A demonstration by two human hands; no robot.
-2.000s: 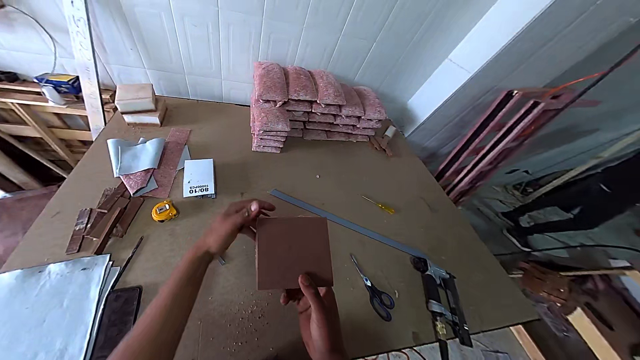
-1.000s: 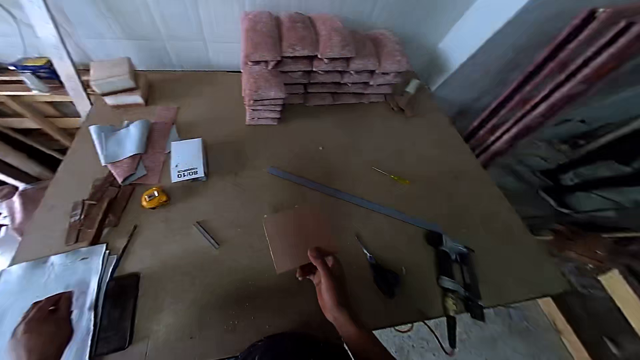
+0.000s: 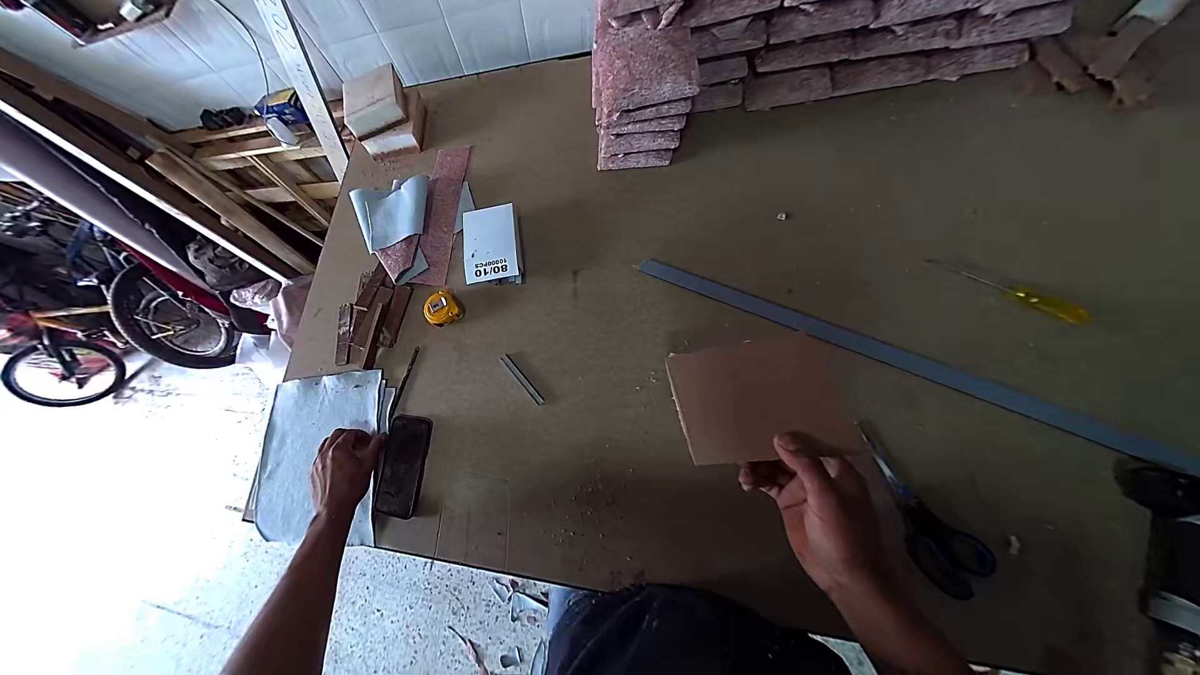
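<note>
My right hand [image 3: 820, 506] holds a square brown board [image 3: 764, 398] by its near right corner, thumb on top and fingers beneath. On the left, my left hand [image 3: 342, 469] rests on the right edge of a stack of pale grey sheets [image 3: 309, 422]; whether its fingertips grip a sheet cannot be told. A dark smartphone [image 3: 404, 467] lies just right of that hand, below a thin dark stick [image 3: 406, 378]. Scissors with dark handles [image 3: 923, 525] lie right of the board, and a long metal ruler [image 3: 844, 342] runs diagonally behind it.
Stacked reddish pads [image 3: 816, 56] stand at the back. A yellow tape measure [image 3: 442, 307], a white box [image 3: 491, 244], brown strips [image 3: 373, 319] and a short metal strip [image 3: 521, 379] lie left of centre. A yellow-handled screwdriver [image 3: 1041, 302] is at right, with a dark tool [image 3: 1172, 534] at the edge.
My left hand has left the brown board, which both hands held two seconds ago, and moved left to the grey sheets. My right hand still holds the board. The view has swung left.
</note>
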